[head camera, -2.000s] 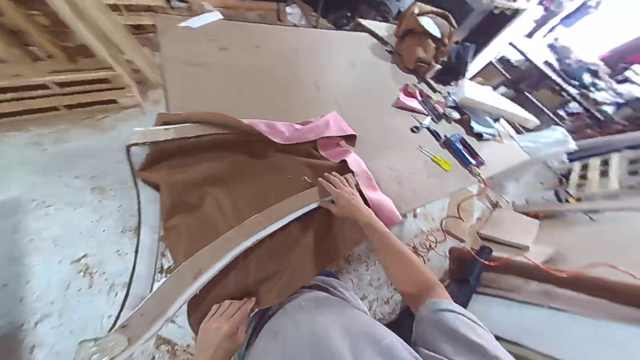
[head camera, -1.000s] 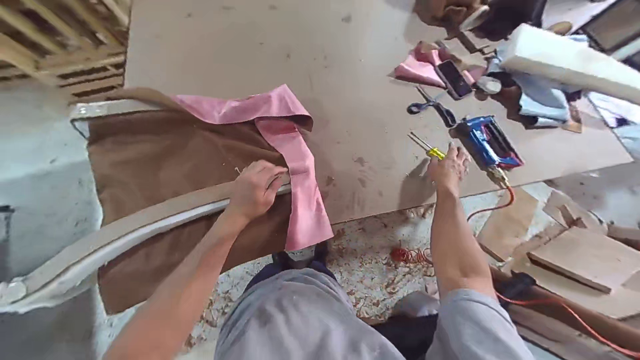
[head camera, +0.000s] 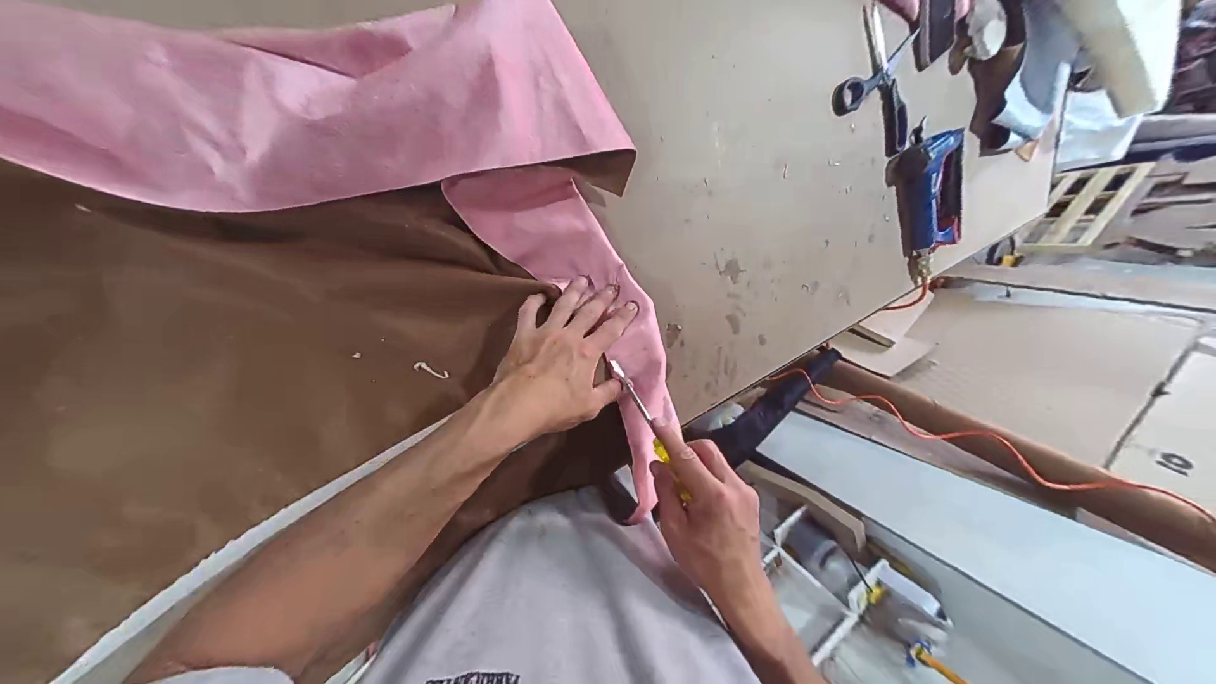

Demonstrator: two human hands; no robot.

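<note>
My left hand [head camera: 560, 361] lies with its fingers spread on a strip of pink material [head camera: 632, 342], at the edge of the brown upholstery material [head camera: 237, 313]. In my right hand [head camera: 708, 503] is a screwdriver [head camera: 662, 450] with a yellow handle. Its metal tip touches or nearly touches the pink strip, just beside my left thumb. A wider pink piece [head camera: 313, 114] folds across the top left. Under my left forearm runs a pale padded edge [head camera: 256, 541] of the curved frame part, largely hidden by arm and material.
On the tabletop [head camera: 741, 209] at the right are a blue staple gun [head camera: 931, 195] with an orange air hose [head camera: 912, 426] and a pair of scissors [head camera: 879, 81]. Material scraps [head camera: 1012, 85] lie beyond them. Boards [head camera: 1007, 370] and a brown roll [head camera: 950, 446] are below the table edge.
My right hand has picked up the yellow-handled screwdriver from the table and moved left to the pink strip. My left hand now lies spread on the pink strip. The view is much closer.
</note>
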